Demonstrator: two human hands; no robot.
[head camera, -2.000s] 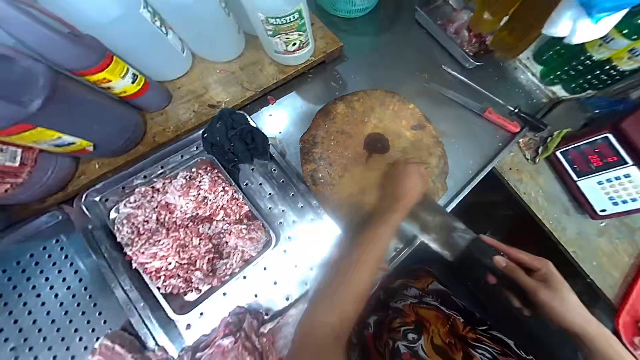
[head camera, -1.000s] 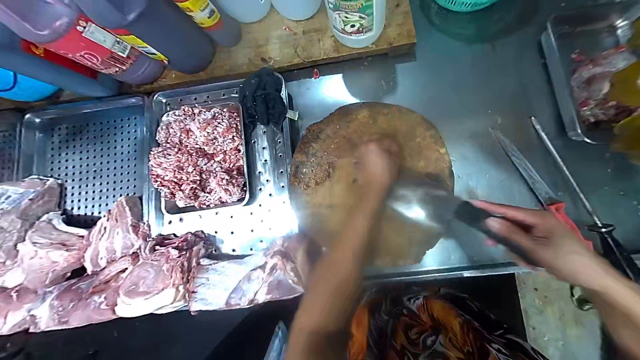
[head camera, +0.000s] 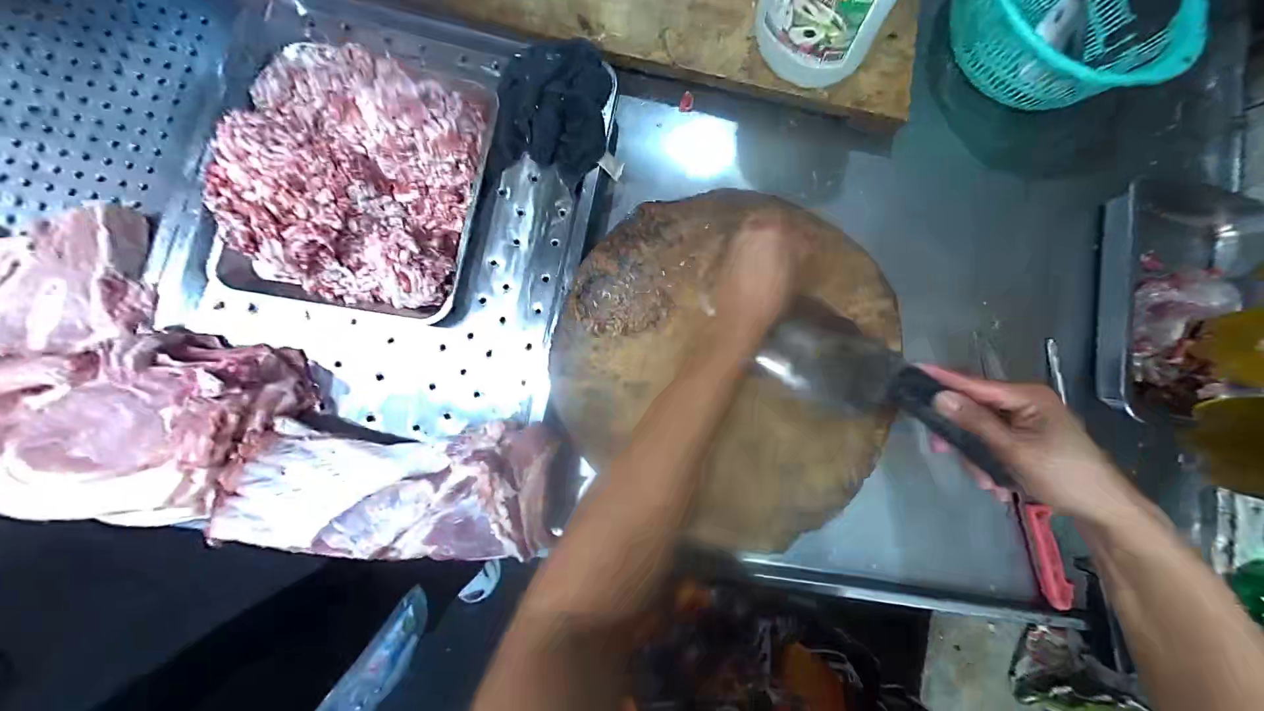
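Observation:
My right hand (head camera: 1027, 434) is closed around the black handle of a broad-bladed cleaver (head camera: 829, 360), whose blurred blade lies over the round wooden chopping block (head camera: 780, 474). My left hand (head camera: 765, 262) is over the upper part of the block, close beside the blade; it is blurred, so its fingers and anything under them cannot be made out. A patch of dark residue (head camera: 622, 301) marks the left part of the block. Left of the block, ground meat (head camera: 346, 178) is heaped in a metal tray, with a black cloth (head camera: 558, 104) at its right edge.
Large raw meat cuts (head camera: 375, 494) lie at the lower left, near the block. A red-handled knife (head camera: 1045, 558) lies at the right under my right arm. Beyond are a teal plastic basket (head camera: 1076, 69), a plastic bottle (head camera: 820, 39) on a wooden board and a metal tray with meat scraps (head camera: 1116, 296).
The view has swung and shifted over the block. My left hand remains over the block, and my right hand still holds the cleaver.

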